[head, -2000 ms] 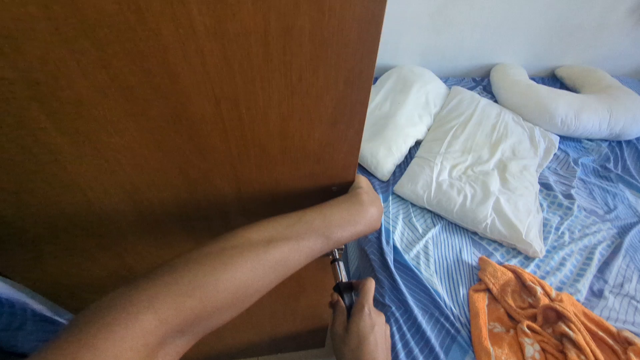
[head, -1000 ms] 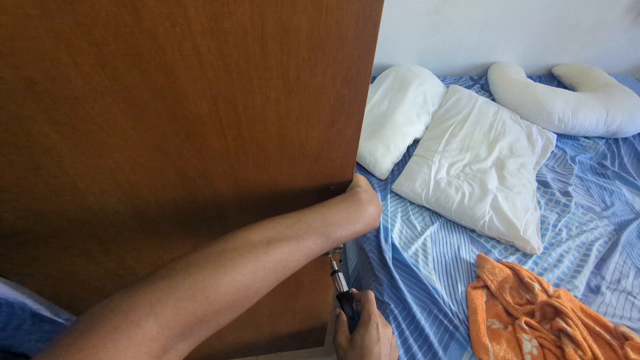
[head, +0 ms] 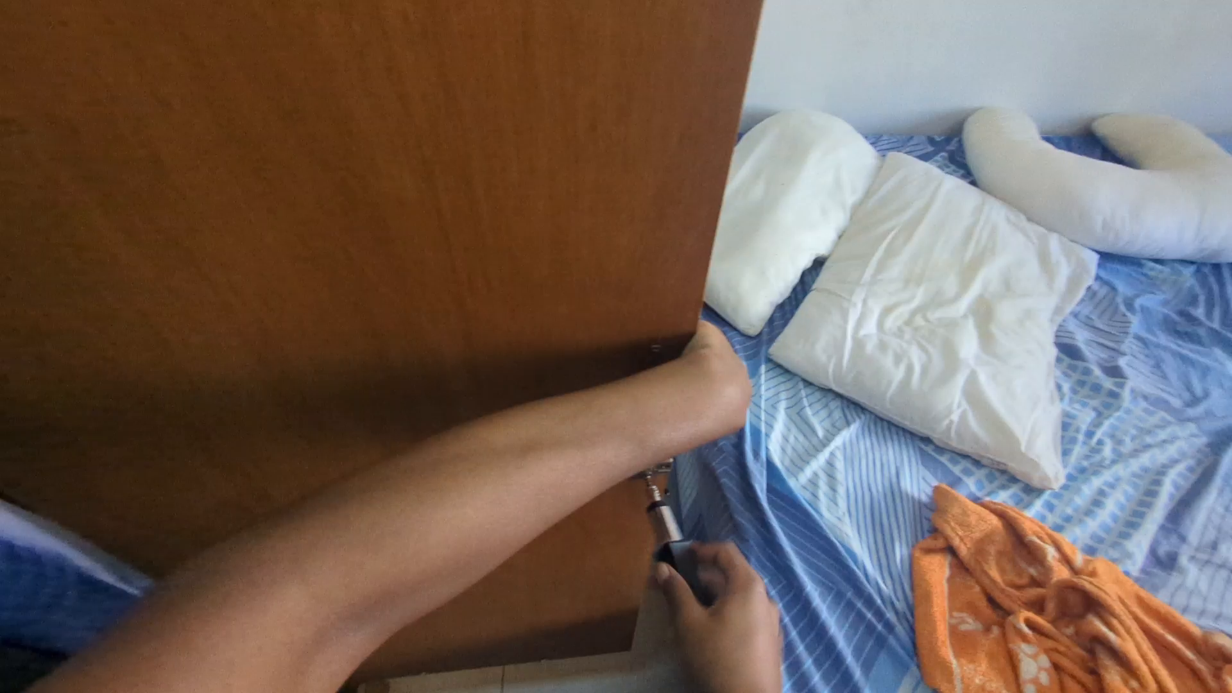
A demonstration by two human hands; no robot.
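My left hand (head: 717, 380) is bent around the free edge of a brown wooden door panel (head: 404, 212); its fingers are hidden behind the edge. Below that wrist, my right hand (head: 727, 611) is closed on the black handle of a screwdriver (head: 664, 520) with a metal shaft. The tool points up and slightly left, its tip at a small metal fitting (head: 660, 470) near the panel's edge, partly hidden by my left forearm. Whether the tip sits in a screw cannot be told.
A bed with a blue patterned sheet (head: 828, 452) lies right of the panel. On it are a square white pillow (head: 943, 308), a rounded white pillow (head: 799, 202), a curved white pillow (head: 1107, 197) and an orange blanket (head: 1049, 597). Floor tiles (head: 539, 676) show below.
My right hand has shifted its hold on the screwdriver's handle, and the tool's tilt has varied slightly. My left hand has stayed at the panel's edge.
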